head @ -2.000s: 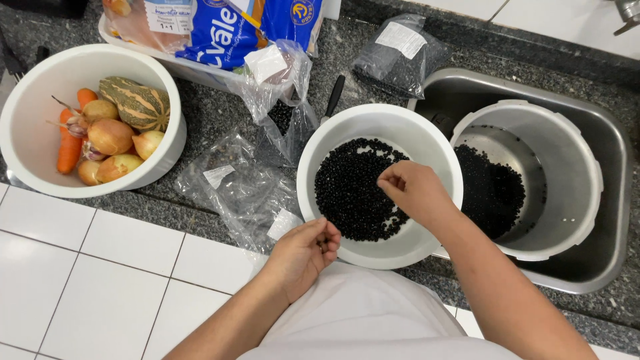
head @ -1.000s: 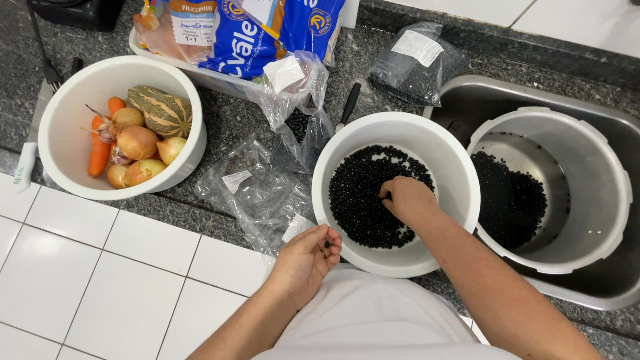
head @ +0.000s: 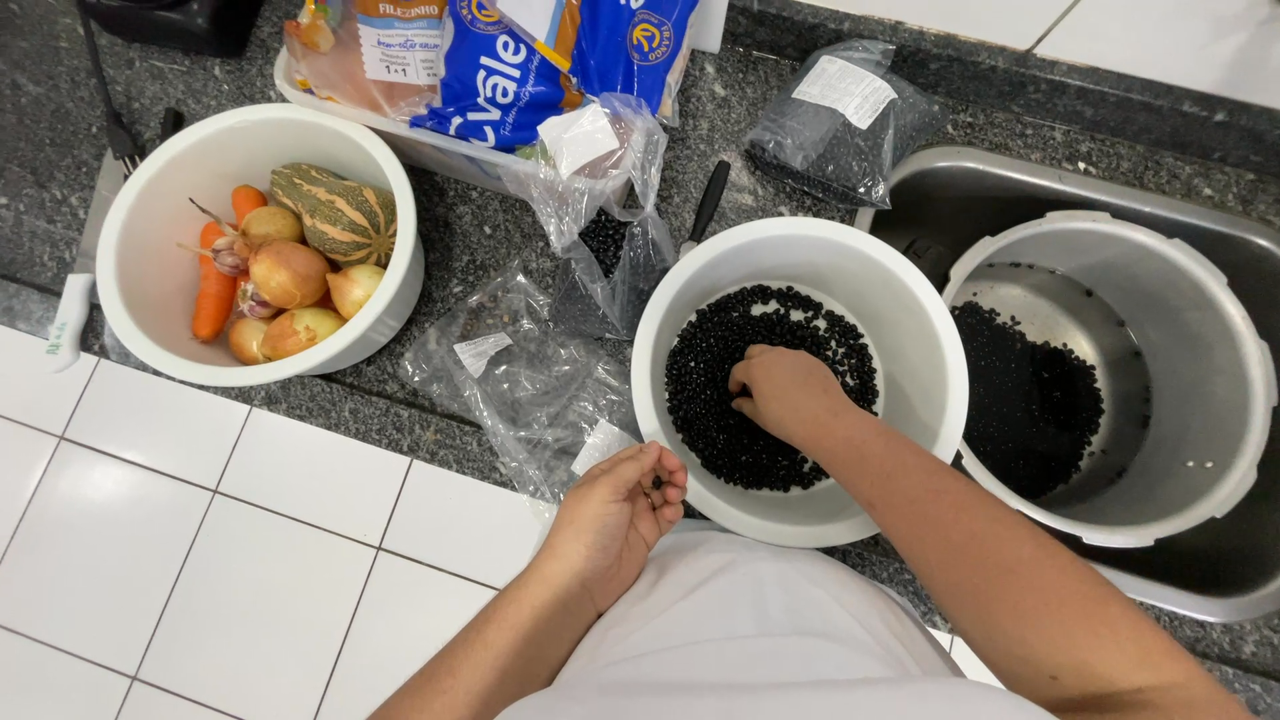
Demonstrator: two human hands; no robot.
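Black beans point(head: 725, 400) cover much of the floor of a white plastic basin point(head: 915, 330) near my waist. My right hand point(head: 790, 395) reaches into the basin, its fingertips down at the beans; whether they pinch one is hidden. My left hand point(head: 625, 510), palm up with fingers curled, is beside the basin's lower left rim and holds a few dark beans. To the right, an aluminum pot point(head: 1190, 380) stands in the steel sink with more black beans point(head: 1030, 400) lying in it.
A second white basin point(head: 125, 290) holds carrots, onions, garlic and a striped squash. Nearby on the granite counter are a white-handled knife point(head: 70, 320), a black-handled utensil point(head: 710, 200), clear plastic bags point(head: 530, 370), a bag of black beans point(head: 840, 125) and a tray of packaged chicken point(head: 400, 130).
My right hand has moved from above the beans down to them, toward the basin's middle. My left hand stays by the rim. The view has shifted slightly.
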